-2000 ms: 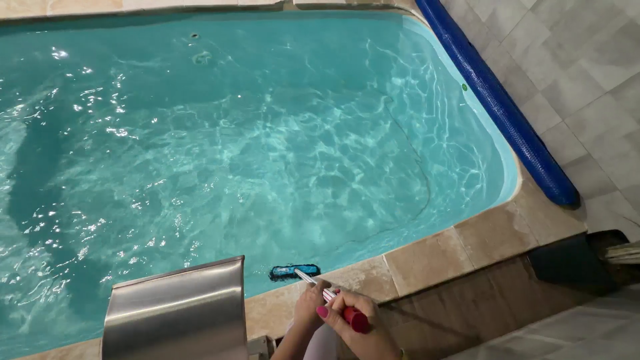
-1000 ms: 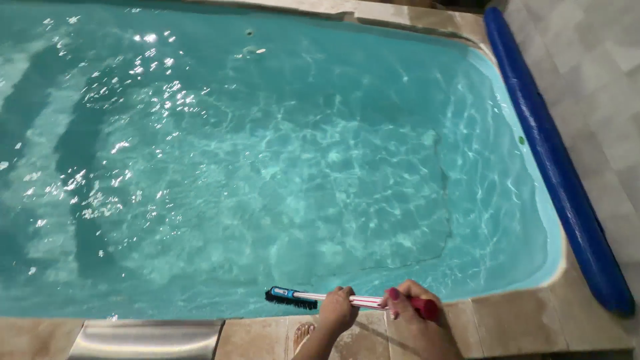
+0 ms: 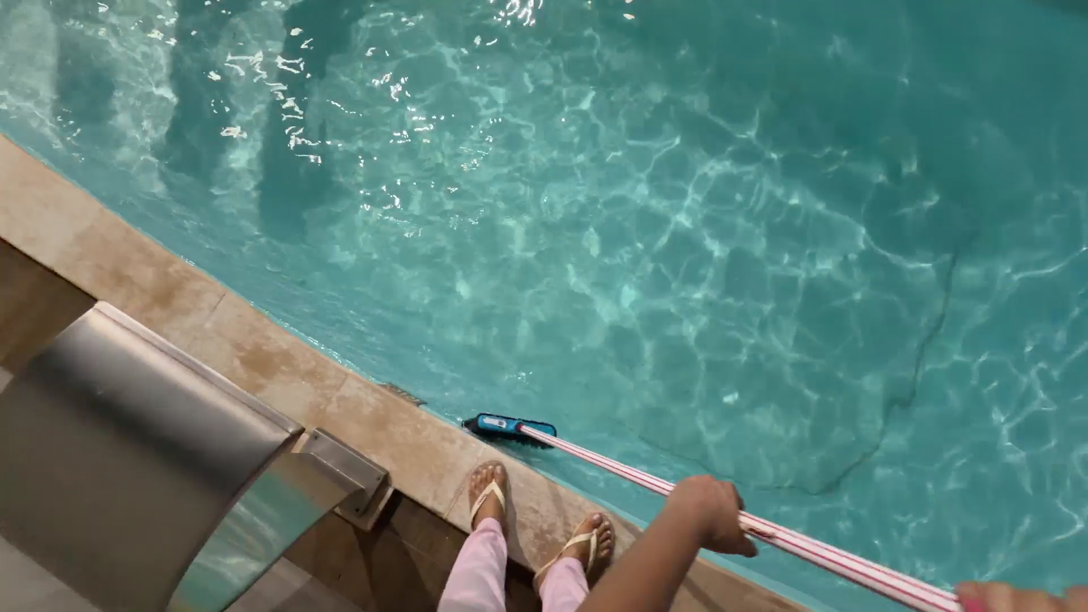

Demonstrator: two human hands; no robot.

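Note:
A red-and-white striped pole point(image 3: 835, 557) runs from the lower right to a blue brush head with dark bristles point(image 3: 512, 427), which is at the water by the pool's near edge. My left hand point(image 3: 712, 513) is closed around the middle of the pole. At the lower right corner, my right hand point(image 3: 1016, 597) grips the pole nearer its end; the frame cuts off most of this hand.
My feet in cream flip-flops point(image 3: 488, 493) stand on the stone coping point(image 3: 280, 357). To their left rises a curved stainless-steel pool fixture point(image 3: 144, 459). Submerged steps lie at the upper left, and a dark wavy line point(image 3: 918, 357) shows under the water.
The view has shifted much closer over the near edge. The pole, earlier held short near the body, now extends long between my hands, which are farther apart.

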